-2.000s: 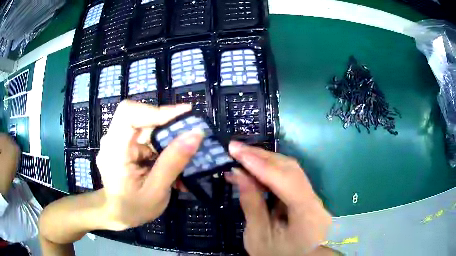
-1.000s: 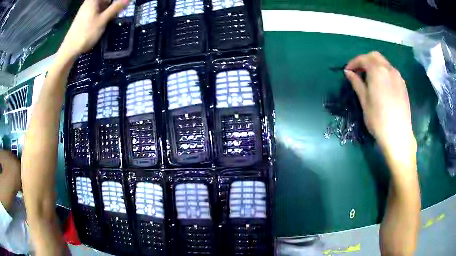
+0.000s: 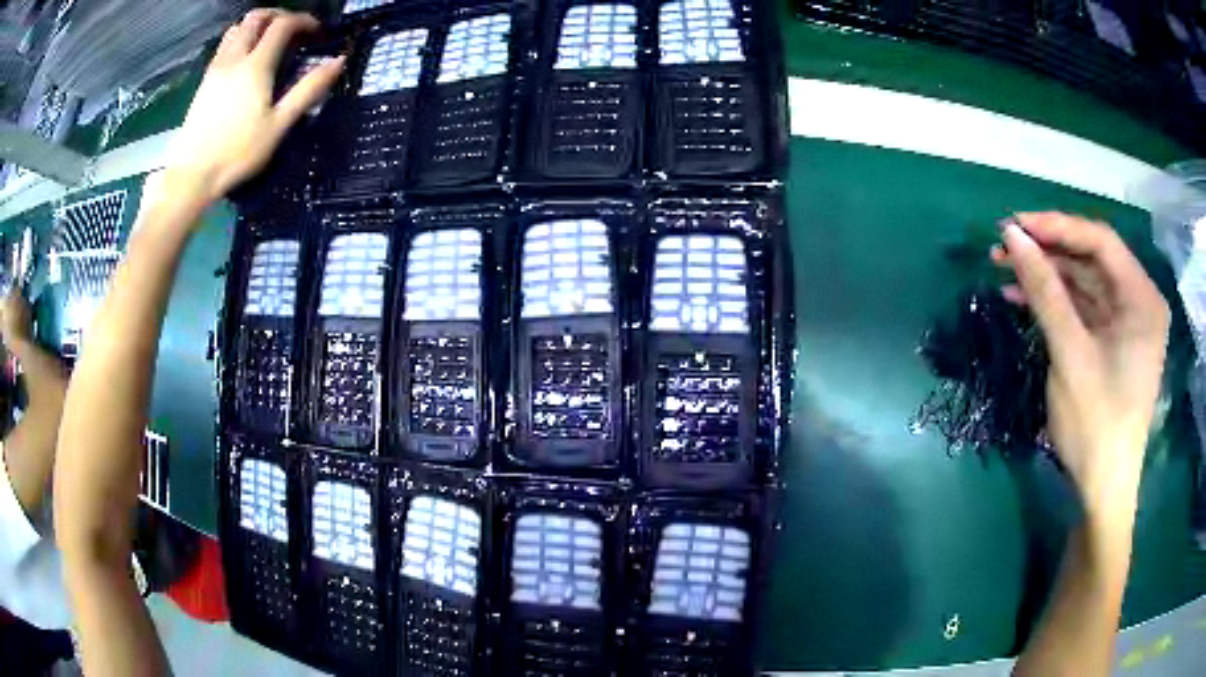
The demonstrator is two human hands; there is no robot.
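Black keypad housings with pale keys (image 3: 566,271) sit in rows in a shiny black blister tray (image 3: 780,397). My left hand (image 3: 251,106) is at the tray's far left corner, thumb and fingers around the upper end of a dark housing, which the hand partly hides. My right hand (image 3: 1104,311) is over the green bench at the right, thumb and forefinger pinched on a tiny dark piece that looks like a rubber plug (image 3: 1001,251). A tangled pile of black plugs (image 3: 972,384) lies just below those fingertips, partly behind the hand.
Greyish translucent packaging (image 3: 113,60) is at the far left. White-edged striped sheets (image 3: 90,245) and another person's arm (image 3: 33,410) are at the left. A clear plastic bag (image 3: 1184,212) is cut off at the right edge. More black trays (image 3: 979,53) are at the far side.
The housing held between both hands has left them. My left hand went to the tray's far left and now grips at the corner pocket. My right hand went to the plug pile and has risen slightly.
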